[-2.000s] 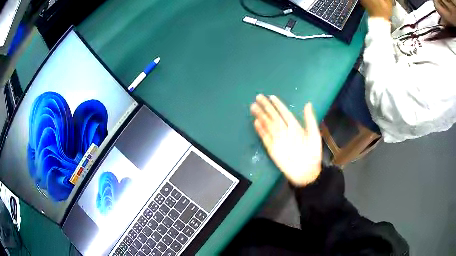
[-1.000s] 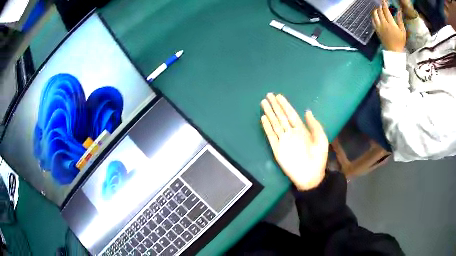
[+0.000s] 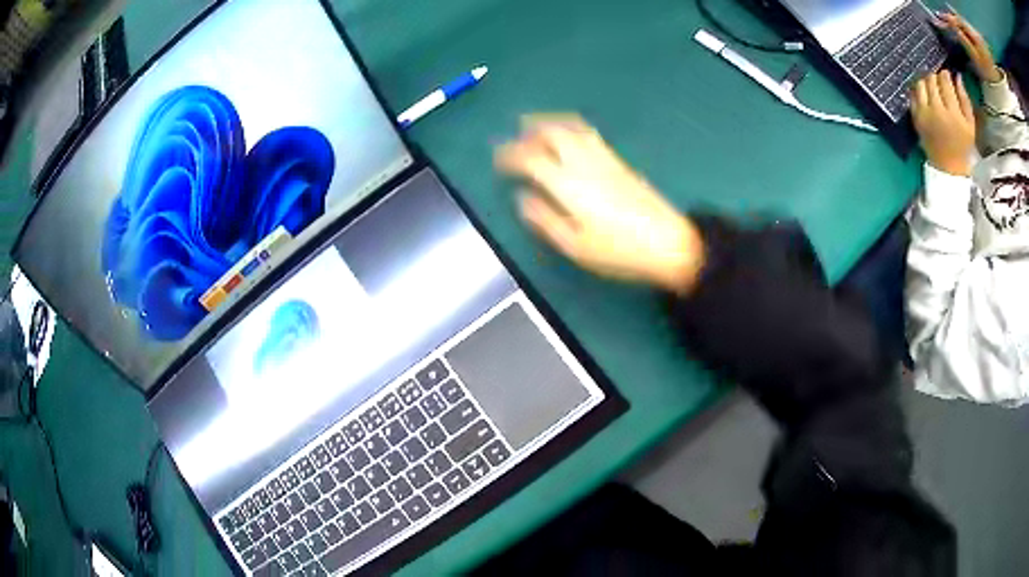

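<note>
A dual-screen laptop stands open at the left. Its main display (image 3: 226, 169) shows a blue swirl desktop, and the second screen (image 3: 288, 338) above the keys shows the same picture between bright glare. The keyboard (image 3: 372, 473) and the dark grey touchpad (image 3: 525, 378) lie along the front edge. My right hand (image 3: 598, 203) is above the green bench, right of the laptop, touching neither it nor the pen. It is blurred, its fingers bent and a little apart, with nothing visible in it. My left hand is not in view.
A blue and white pen (image 3: 443, 97) lies beside the main display. A white adapter with cable (image 3: 779, 85) lies farther right, near a second laptop (image 3: 897, 56) on which another person's hands (image 3: 946, 113) rest. Black cables (image 3: 141, 513) lie at lower left.
My right hand has moved left towards the laptop and pen, turned from palm up with fingers straight to fingers bent. The camera view has shifted. The neighbour's hands now rest at their keyboard.
</note>
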